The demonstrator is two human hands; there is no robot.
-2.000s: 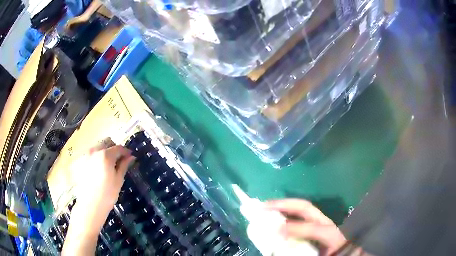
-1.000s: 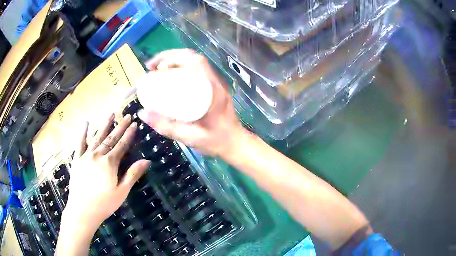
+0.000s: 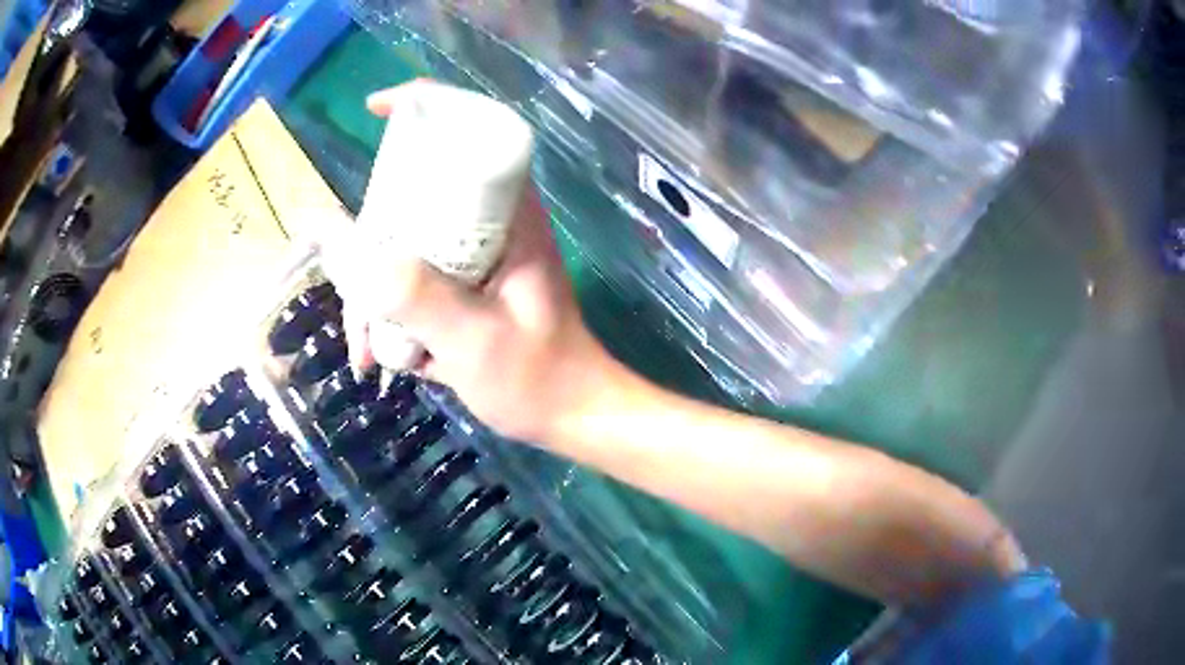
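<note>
My right hand (image 3: 500, 331) is closed around a white squeeze bottle (image 3: 448, 169). The bottle is tilted with its base up; its nozzle is hidden by my fingers. A small white round item (image 3: 396, 348) shows at my fingertips. The hand is over the upper end of a clear blister tray (image 3: 267, 396). Black round parts (image 3: 241, 448) stand in close rows in the tray, with thin bright pins projecting. My left hand is not in view. A tan cardboard sheet (image 3: 156, 279) with handwritten marks lies beside the tray.
Tall stacked clear trays (image 3: 832, 221) with a white label (image 3: 689, 208) stand at upper right on the green mat (image 3: 981, 305). A blue bin (image 3: 215, 78) holding small items is at upper left. More black parts and trays (image 3: 59, 247) are along the left edge.
My left hand has left the tray and the picture. My right hand came from the lower right with the bottle to the tray's upper end; the bottle is now tilted differently. The view has shifted closer.
</note>
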